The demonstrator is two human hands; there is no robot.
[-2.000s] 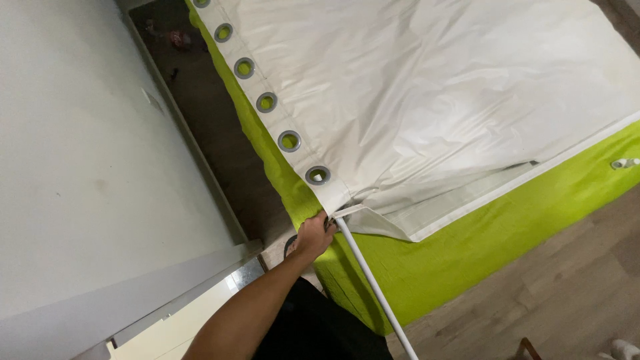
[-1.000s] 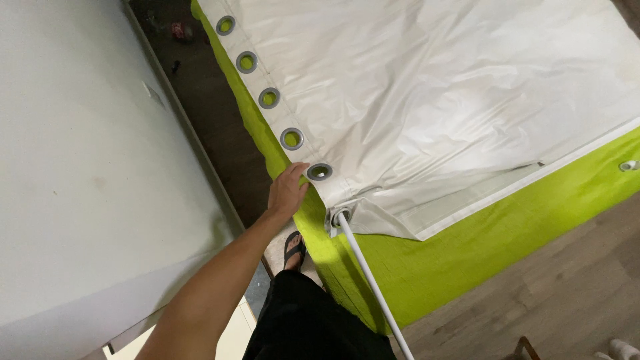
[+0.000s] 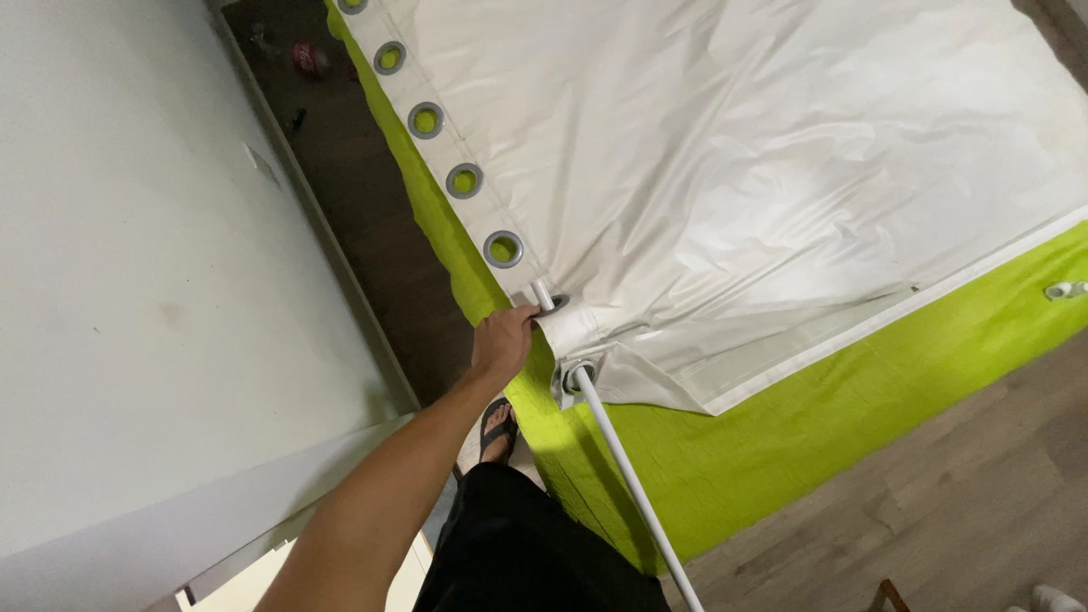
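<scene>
A white curtain (image 3: 765, 153) with metal grommets along its edge lies over a lime-green cover (image 3: 807, 467). A white rod (image 3: 633, 484) runs from the bottom of the view into the corner grommet (image 3: 580, 376), and its end (image 3: 541, 295) pokes out at the neighbouring grommet. My left hand (image 3: 503, 344) pinches the curtain's edge beside that rod end, its thumb and index finger at the grommet. Several more grommets, such as this one (image 3: 503, 249), lie flat with green showing through. My right hand is out of view.
A pale wall or panel (image 3: 170, 255) stands at the left, with a dark floor gap (image 3: 357, 195) holding a red-labelled bottle (image 3: 308, 60). My sandalled foot (image 3: 498, 429) is beside the green cover. A small white fitting (image 3: 1066, 291) lies on the cover at right.
My left hand was at the corner grommet, then beside the neighbouring one; now it grips the curtain edge there. The rod's end has come out through that neighbouring grommet.
</scene>
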